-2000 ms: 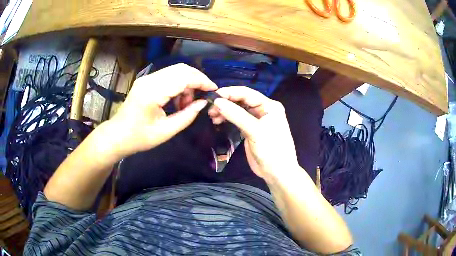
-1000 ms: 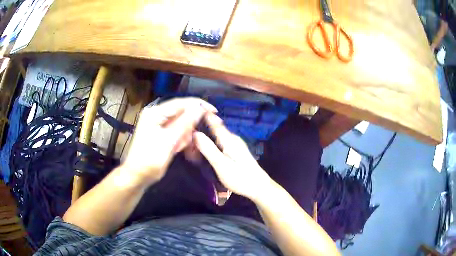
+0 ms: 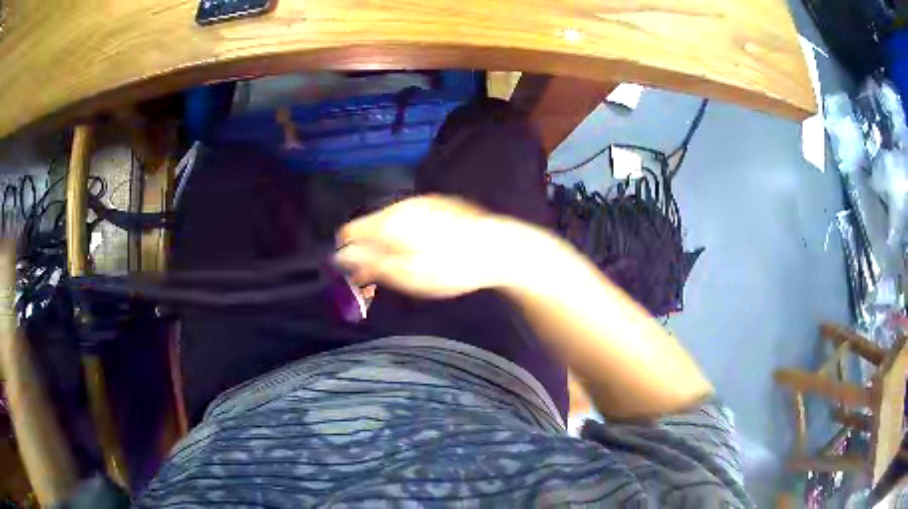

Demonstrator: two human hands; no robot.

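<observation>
My right hand (image 3: 428,244) is over my lap, fingers closed on a narrow dark fabric strip (image 3: 239,285). The strip runs left from my fingers across my lap as blurred, roughly parallel bands toward the chair rail. A small purple and pale piece (image 3: 348,298) shows just below my right fingers; I cannot tell what it is. My left forearm is blurred at the left edge, and my left hand is cut off by the picture's edge.
A wooden table (image 3: 418,30) crosses the top, with a phone (image 3: 234,10) on it. A dark strip bundle (image 3: 627,239) hangs right of my legs. A looser black tangle (image 3: 40,268) is by the chair rail (image 3: 78,199) at left. A blue crate (image 3: 368,129) is beneath the table.
My hands were together over my lap and have moved apart, the left out past the left edge. The strip now stretches leftward. The view has shifted, and the orange-handled scissors are out of it.
</observation>
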